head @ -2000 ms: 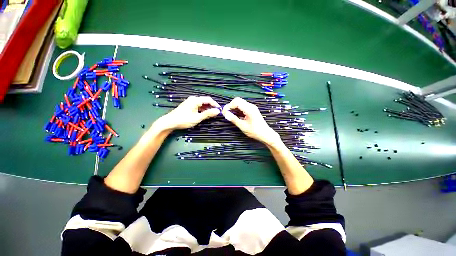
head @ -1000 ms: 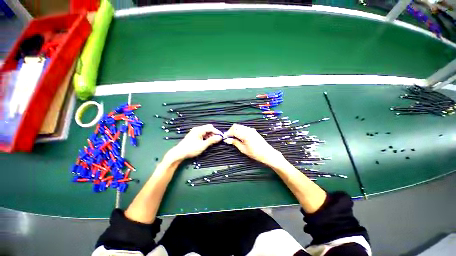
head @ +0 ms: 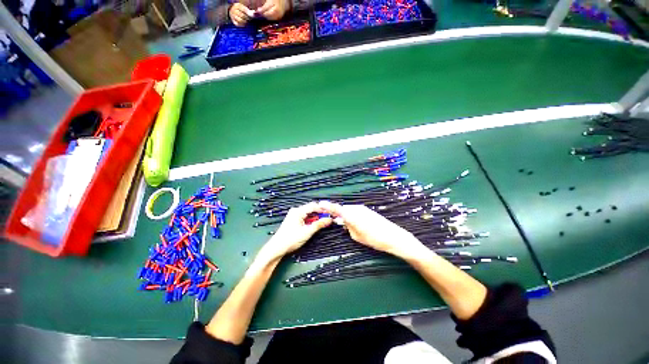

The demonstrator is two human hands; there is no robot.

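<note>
My left hand (head: 302, 226) and my right hand (head: 363, 226) meet over the pile of black cables (head: 334, 249). A small red-and-blue end piece (head: 318, 218) shows between the fingers and palm of my left hand. The fingertips of my right hand touch those of my left; what they pinch is too small and hidden to tell. Several cables with red-and-blue ends (head: 390, 165) lie along the far side of the pile. A loose heap of red-and-blue end pieces (head: 178, 249) lies to the left.
A tape roll (head: 162, 203), red bin (head: 121, 163) and yellow-green roll (head: 166, 128) stand at left. A lone black cable (head: 507, 210), small black bits (head: 580, 211) and a second cable bundle (head: 612, 136) lie at right. Across the bench, another person's hands (head: 260, 10) are above black trays (head: 317, 44).
The camera view has tilted up, bringing the far trays and the other person's hands into view. My hands stay together over the pile; red-and-blue now shows within my left hand.
</note>
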